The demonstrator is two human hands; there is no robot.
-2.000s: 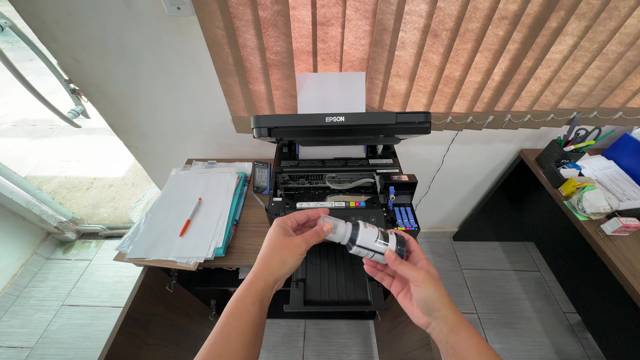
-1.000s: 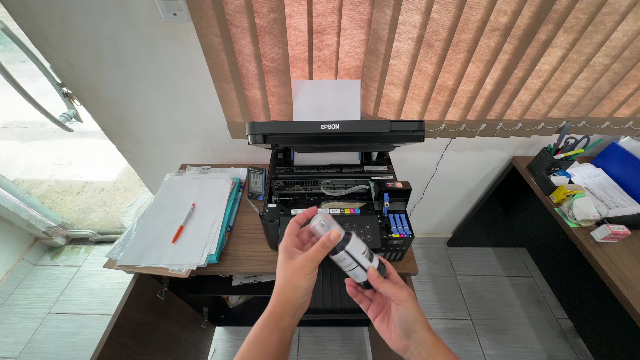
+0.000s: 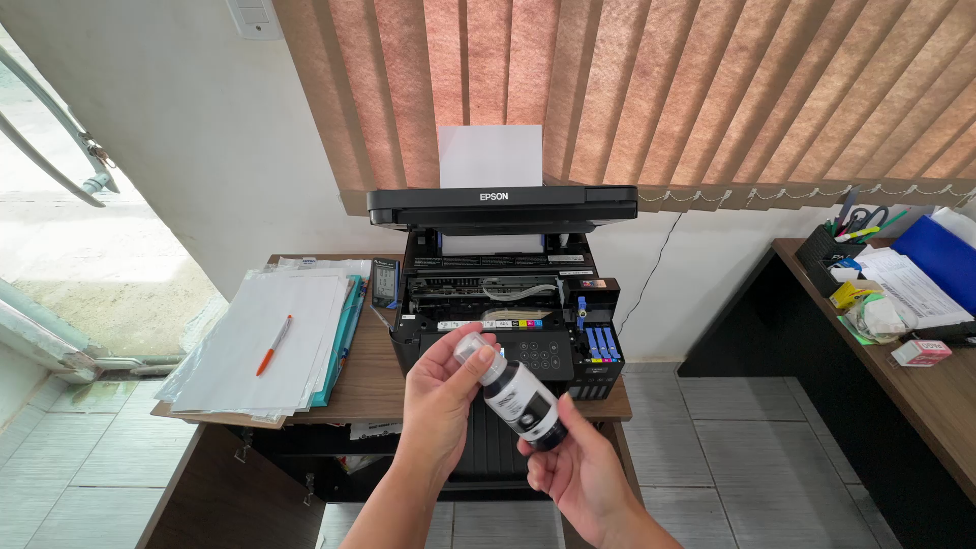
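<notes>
An Epson ink bottle [image 3: 520,402] with dark ink and a black-and-white label is held tilted in front of the printer, its capped end up and to the left. My left hand [image 3: 442,396] pinches the clear cap [image 3: 474,352] between thumb and fingers. My right hand [image 3: 583,473] grips the bottle's dark base. Behind them stands a black Epson printer [image 3: 496,263] with its scanner unit raised and its inside showing. On its right side the ink tank compartment is uncovered; one blue tank lever [image 3: 581,313] stands up, and several others [image 3: 602,343] lie flat.
Left of the printer lie stacked papers [image 3: 252,335] with an orange pen [image 3: 273,347] and a teal folder [image 3: 339,343]. A small digital device [image 3: 385,282] stands beside the printer. The right desk [image 3: 900,389] bears a pen holder [image 3: 835,244], papers and a small box [image 3: 920,352].
The bottle, nearly level two seconds ago, now tilts more steeply with its capped end up. Both hands remain on it.
</notes>
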